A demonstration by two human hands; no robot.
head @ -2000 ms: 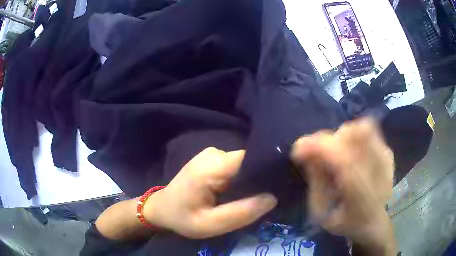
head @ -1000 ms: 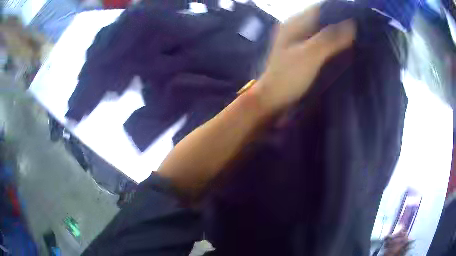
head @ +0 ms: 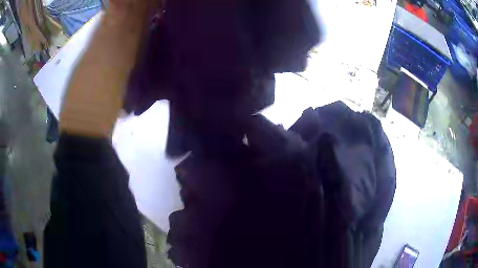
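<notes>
A large dark garment point(head: 236, 204) fills the middle, from the top edge to the bottom edge, and its upper part is lifted and blurred. A smoother, slightly shinier dark part of the cloth point(head: 356, 162) bulges on the right. A tiny pale spot shows near the garment's middle. My left forearm, in a black sleeve, reaches up the left side to the top edge. My left hand is past that edge, so its grip does not show. My right hand does not show.
The white table point(head: 419, 183) shows around the cloth. A lit smartphone point(head: 407, 256) lies at the lower right. Beyond are a blue crate point(head: 414, 55), a dark seat-like item point(head: 410, 98), a red crate-like object point(head: 464, 222) at the right edge and grey floor on the left.
The view has swung round. The garment is lifted up towards the top edge. My left arm has gone up and left, its hand leaving the picture. My right hand has left the view.
</notes>
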